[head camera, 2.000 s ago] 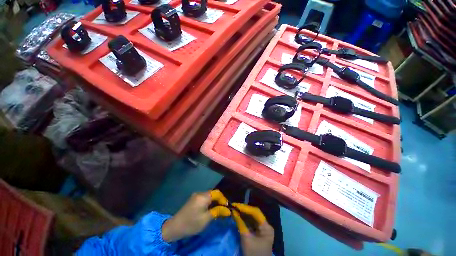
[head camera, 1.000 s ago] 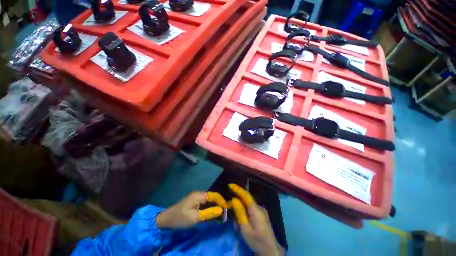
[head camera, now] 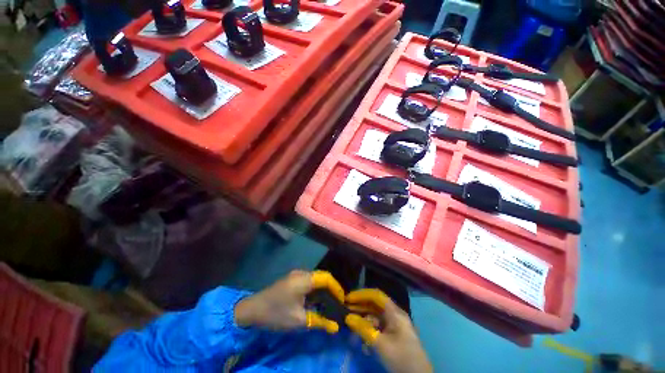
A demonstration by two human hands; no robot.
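My left hand (head camera: 295, 302) and my right hand (head camera: 383, 324), with yellow finger cots, hold a small black watch (head camera: 329, 306) between their fingertips, low in front of my body. Fingers cover much of it. The working tray (head camera: 364, 246) stands at the right. Its left column holds closed black watches, such as the nearest one (head camera: 383, 195). Its right column holds open watches lying flat, such as the nearest one (head camera: 483, 197). The near right cell holds only a white label card (head camera: 502, 262).
A higher stack of red trays (head camera: 219, 142) stands at the left with closed watches on label cards. Clear plastic bags (head camera: 120, 218) lie below it. A white stool (head camera: 458, 18), a blue stool (head camera: 539, 40) and a tray rack (head camera: 638, 138) are behind.
The hands have turned and closed around the watch, whose dark body now shows more between the fingers. The trays have shifted slightly in view with the camera.
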